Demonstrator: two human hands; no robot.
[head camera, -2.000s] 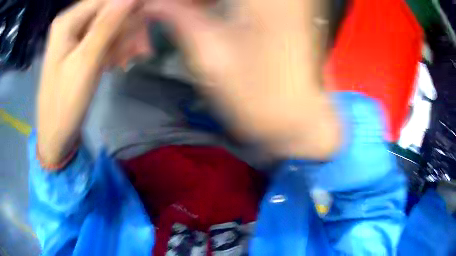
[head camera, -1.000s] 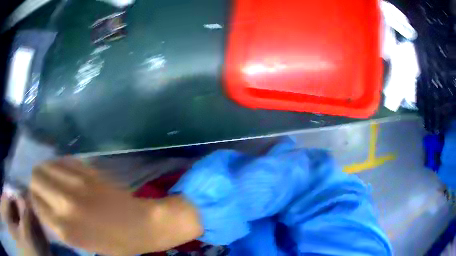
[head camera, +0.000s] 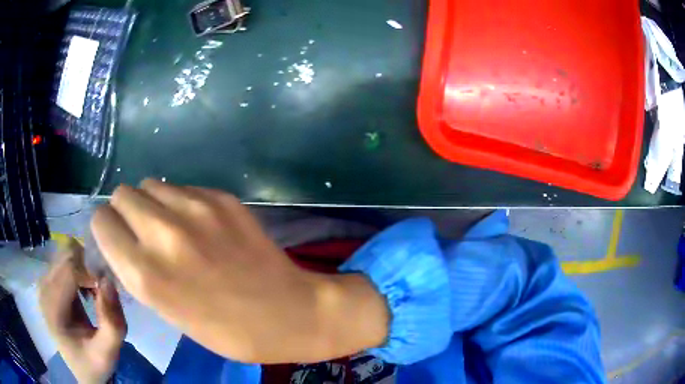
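Note:
My right hand (head camera: 218, 277), bare with a blue cuff, reaches across to the left below the bench edge. Its back faces me and its fingers are bent; whatever is under them is hidden. My left hand (head camera: 82, 322), bare, is at the lower left with thumb and a finger close together beside the right hand. No held thing can be made out. Tiny white components lie in loose groups (head camera: 302, 73) on the green mat-topped bench (head camera: 300, 157). A red plastic tray (head camera: 526, 90) with dark specks in it sits at the right of the bench.
A metal-framed part (head camera: 215, 16) lies at the back. A bubble-wrap bag with a white label (head camera: 77, 75) is on the left. A green scrap (head camera: 372, 139) lies mid-bench. White gloves or cloths (head camera: 667, 135) are right of the tray. The bench's pale edge (head camera: 390, 206) runs above my right forearm.
The view has shifted, so the bench and tray appear further right than one second ago. The left hand shows more fully beside the right. Two seconds ago both hands were raised close to the camera.

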